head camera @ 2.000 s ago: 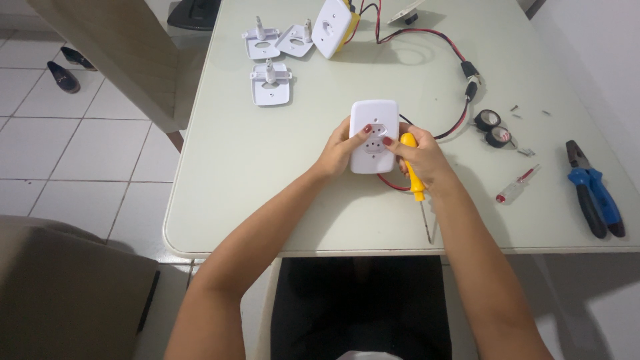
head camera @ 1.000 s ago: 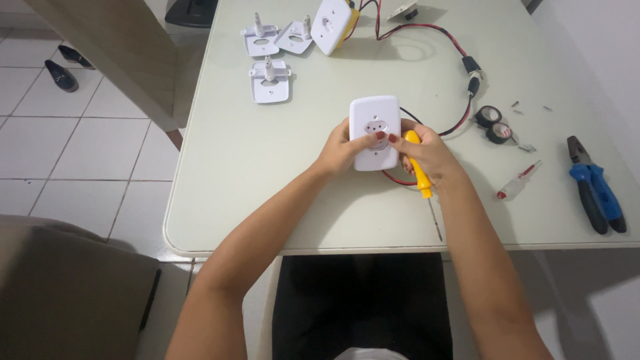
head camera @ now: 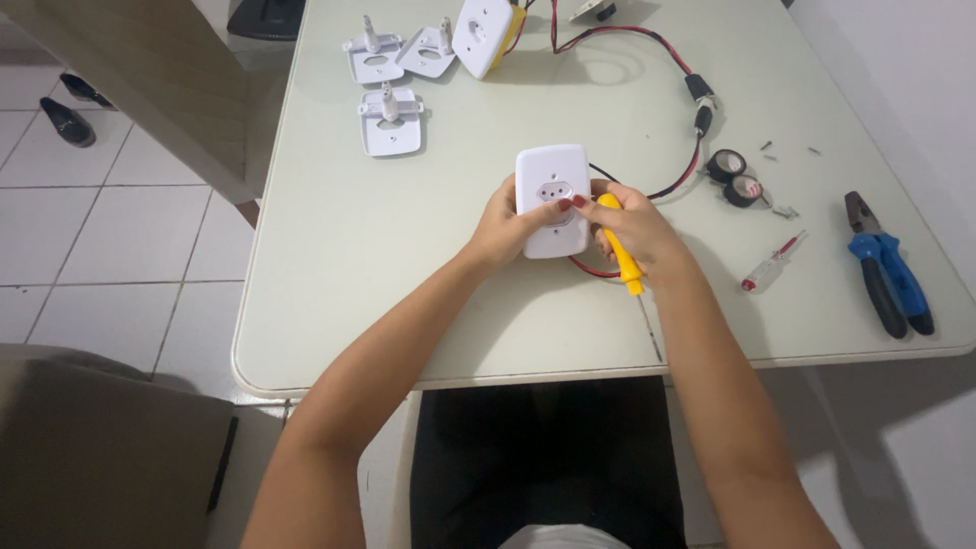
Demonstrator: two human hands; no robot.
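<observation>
A white double wall-socket plate (head camera: pixel 554 164) is held upright between both hands over the table. My left hand (head camera: pixel 507 225) grips its left side, thumb across the lower socket. My right hand (head camera: pixel 637 229) holds its right side with the thumb on the front, and also keeps a yellow-handled screwdriver (head camera: pixel 621 244) in the palm, its shaft pointing down toward the table's front edge. A black wire and a red wire (head camera: pixel 591 268) come out behind the plate. The backs of both thumbs show, while most fingers are hidden behind the plate.
Several white cover plates (head camera: pixel 391 141) lie at the upper left beside a socket on a yellow box (head camera: pixel 484 38). Red and black cable (head camera: pixel 671 53) curves behind. To the right are black tape rolls (head camera: pixel 726 165), loose screws (head camera: pixel 785 212), a tester screwdriver (head camera: pixel 772 263) and blue pliers (head camera: pixel 888 263).
The thumbs have shifted slightly on the front of the plate, uncovering the upper socket. The screwdriver has tilted a little in my right hand.
</observation>
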